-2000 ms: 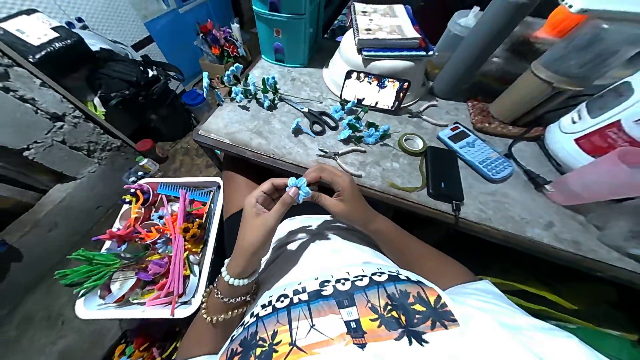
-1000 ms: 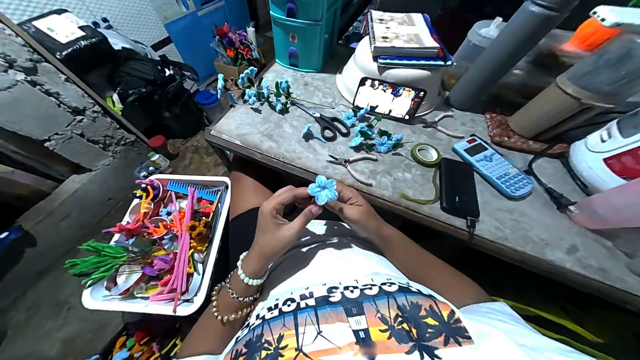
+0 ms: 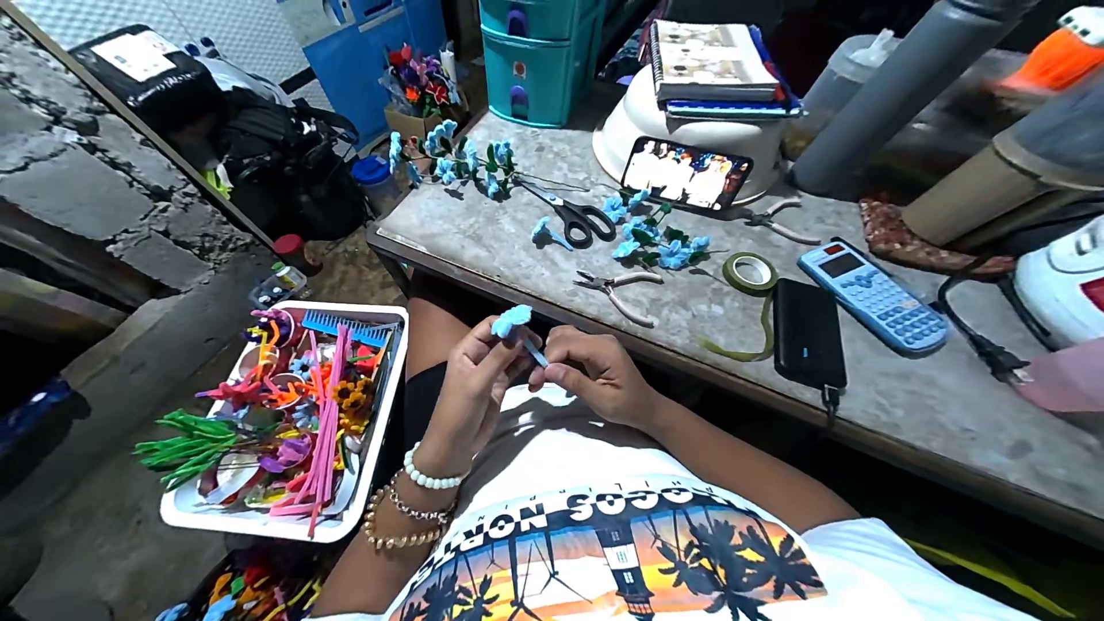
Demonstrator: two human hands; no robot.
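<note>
A light blue pipe-cleaner flower (image 3: 512,321) with a short stem is held above my lap. My left hand (image 3: 483,366), with beaded bracelets at the wrist, grips it just below the petals. The fingers of my right hand (image 3: 591,371) pinch the lower end of the stem. On the table beyond lie pliers (image 3: 617,291), black-handled scissors (image 3: 573,216), a single small blue flower (image 3: 548,233) and blue flowers with green leaves (image 3: 660,237). More blue flower sprigs (image 3: 457,162) lie at the table's far left corner.
A white tray (image 3: 175,509) of colourful pipe cleaners stands at left. On the table are green floral tape (image 3: 749,272), a black power bank (image 3: 808,335), a blue calculator (image 3: 875,297), second pliers (image 3: 780,219) and a phone (image 3: 687,175) leaning on a white upturned container (image 3: 617,129) under notebooks.
The flower faced the camera a second ago; it is now tilted sideways with its stem showing. My right hand has shifted from beside the petals to the stem's end.
</note>
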